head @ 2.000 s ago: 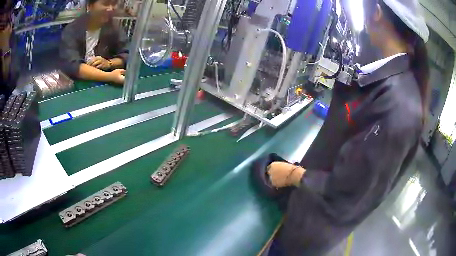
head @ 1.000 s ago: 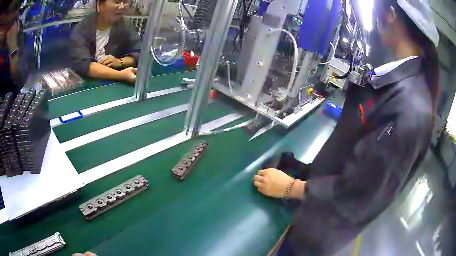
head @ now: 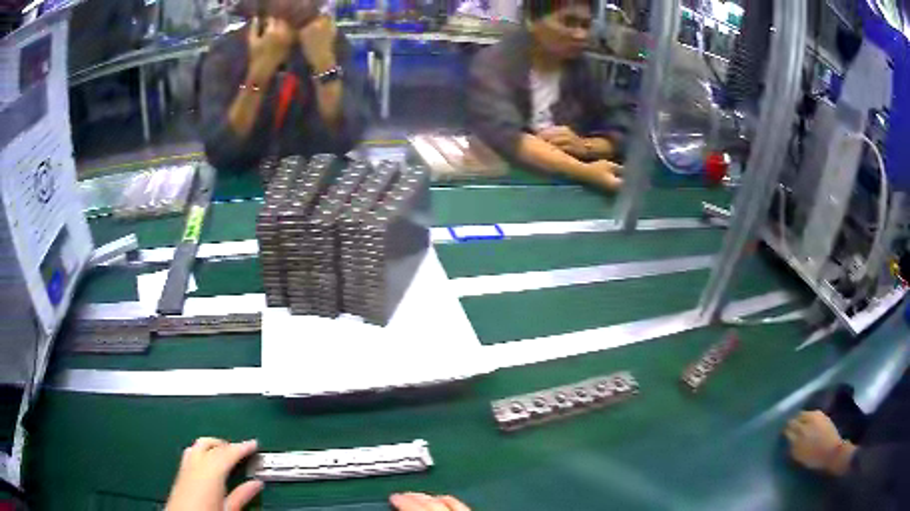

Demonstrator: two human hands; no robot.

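Observation:
A pale, ridged bar (head: 341, 462) lies flat on the green bench top near the front edge. My left hand (head: 212, 476) is at its left end, thumb and fingers apart around the tip; whether it touches is unclear. My right hand (head: 427, 502) is cut off by the bottom edge below the bar's right end; only part of the fingers shows. A six-hole bar (head: 566, 400) lies to the right, cups up. Another six-hole bar (head: 710, 362) lies farther right, angled away.
Tall stacked bars (head: 334, 240) stand on a white board (head: 369, 364). Flat-laid bars (head: 210, 324) and a long dark strip (head: 187, 240) lie beside the left machine (head: 40, 180). Metal posts and the right machine (head: 823, 200) stand right. Two people sit opposite; another person's hand (head: 818, 442) is right.
The view has swung left and down, bringing the whole stack, the left machine and the near bar into sight. My left hand has come into view at the near bar's left end.

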